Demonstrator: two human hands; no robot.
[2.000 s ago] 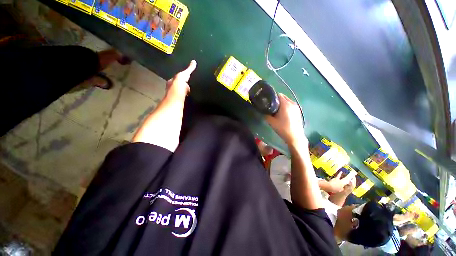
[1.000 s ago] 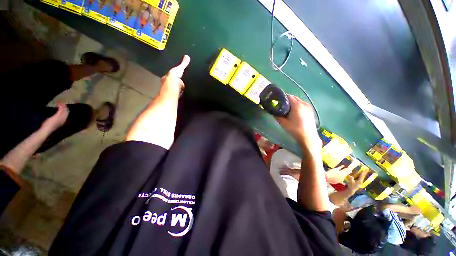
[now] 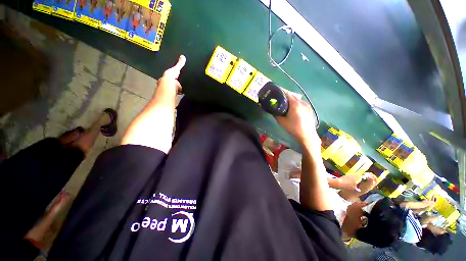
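Three yellow retail boxes (image 3: 221, 64) stand in a short row on the green bench (image 3: 204, 20), white barcode labels facing up. My right hand (image 3: 299, 118) grips a black handheld scanner (image 3: 273, 99) with a green light on top. Its head partly covers the rightmost box of the row. My left hand (image 3: 170, 80) is open and empty near the bench edge, left of the row, touching no box. The scanner cable (image 3: 291, 77) loops over the bench behind my right hand.
More yellow boxes (image 3: 115, 19) with blue pictures lie in a row at the upper left. Other boxes (image 3: 343, 149) lie to the right, beside people (image 3: 380, 222) working. Another person's legs (image 3: 97, 127) are at the left on the floor. A pale strip edges the bench.
The scanner has shifted along the row, so three boxes now show instead of two. Its green light has come on. My left hand stays open. The person at the left has moved.
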